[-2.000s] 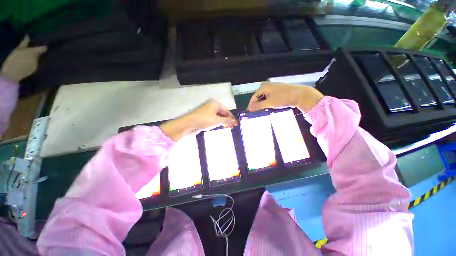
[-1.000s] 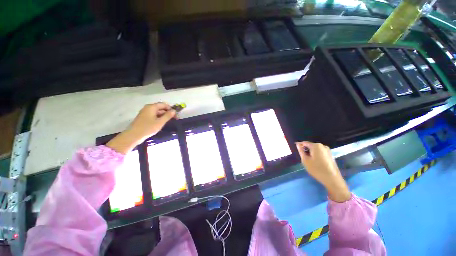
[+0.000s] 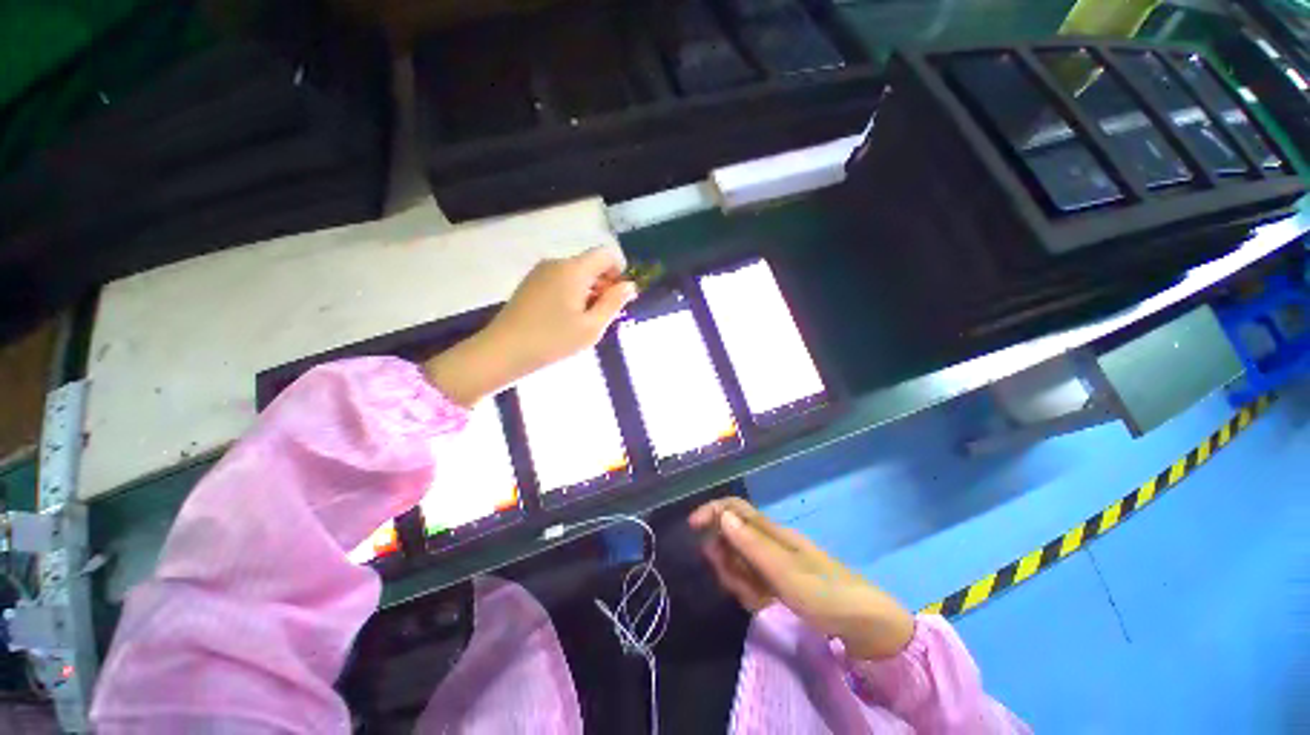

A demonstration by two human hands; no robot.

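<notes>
Several smartphones [image 3: 680, 385] with bright white screens and red-orange lower edges stand side by side in a black foam tray [image 3: 295, 376]. My left hand [image 3: 553, 319] is over the tray's back edge and pinches a small dark and yellow-green plug [image 3: 644, 273] near the top of a phone second from the right. My left arm covers part of the phones at the left. My right hand [image 3: 807, 577] is in front of the bench edge, fingers close together; whether it holds something is hidden. A thin white cable [image 3: 642, 610] hangs loosely coiled at the front.
A white board [image 3: 187, 345] lies behind the working tray. Another black tray [image 3: 575, 180] stands at the back. A tray stack [image 3: 991, 273] with dark-screened phones is at the right. A power strip [image 3: 61, 460] is at the left. A grey-green panel [image 3: 1171, 371] juts out past the bench edge.
My left hand has moved right along the tray's back edge with the plug. My right hand has come from beside the tray's right end down and left towards my body. The view has shifted slightly.
</notes>
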